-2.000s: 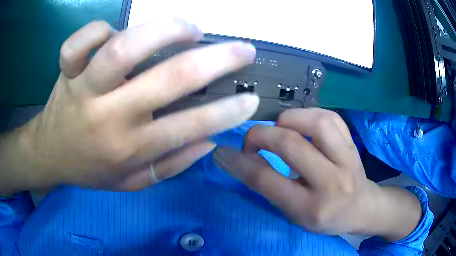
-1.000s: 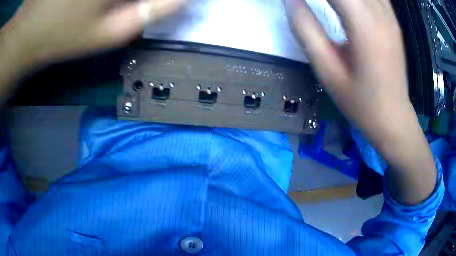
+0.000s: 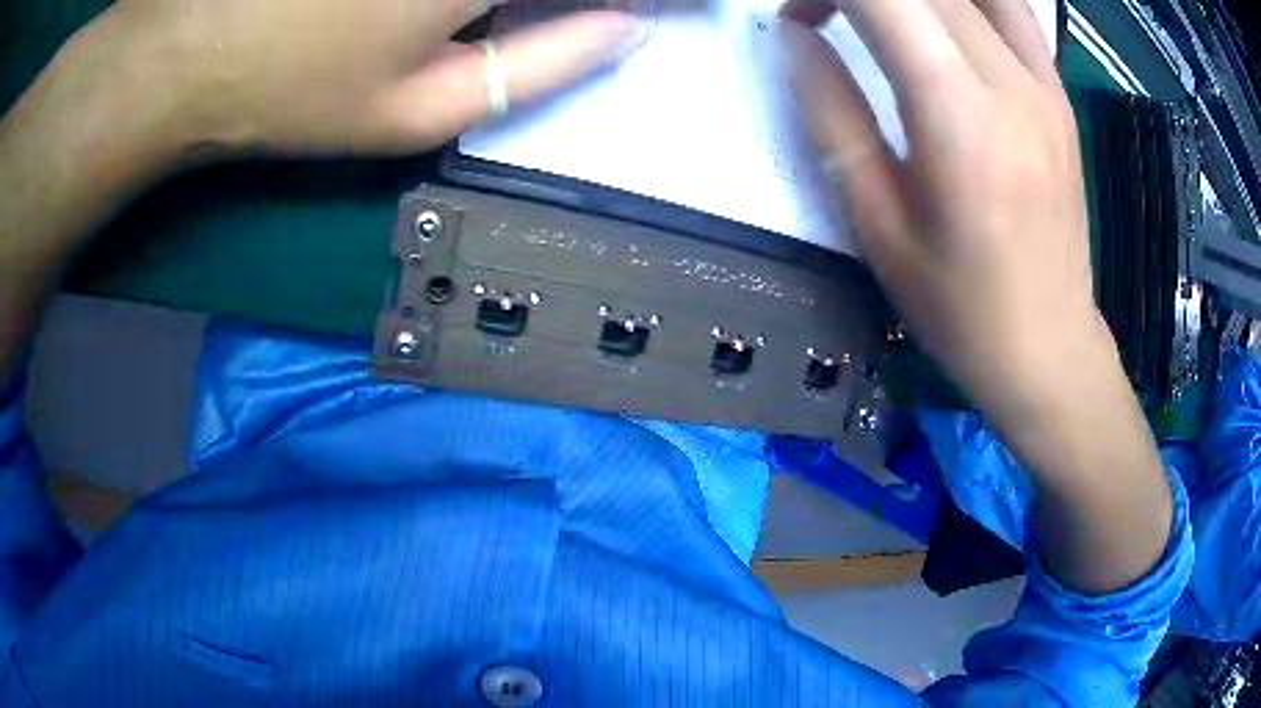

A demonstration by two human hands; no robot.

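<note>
The grey-brown fixture (image 3: 581, 380) lies tilted slightly at the near edge of the green surface, engraved lettering along its top, several dark square nests in a row. The white sheet (image 3: 692, 132) lies beyond it in a black-edged tray (image 3: 595, 198). My left hand (image 3: 374, 69) is over the sheet's upper left, fingertips cut off or blurred at the top edge. My right hand (image 3: 954, 166) is over the sheet's right part, fingers bent and blurred, its palm side near the fixture's right end. Whether either hand holds a tiny component cannot be seen.
Dark long bars (image 3: 1148, 235) stand at the right beside metal rails. A blue sleeve (image 3: 1224, 512) of another person shows at the right edge. A blue bracket-like thing (image 3: 857, 484) is below the fixture's right end. The green surface (image 3: 263, 249) extends left.
Both hands first left the fixture for the sheet, uncovering the nests. Since then the fixture and tray appear lower and further right in view, and my right hand's fingers have bent more.
</note>
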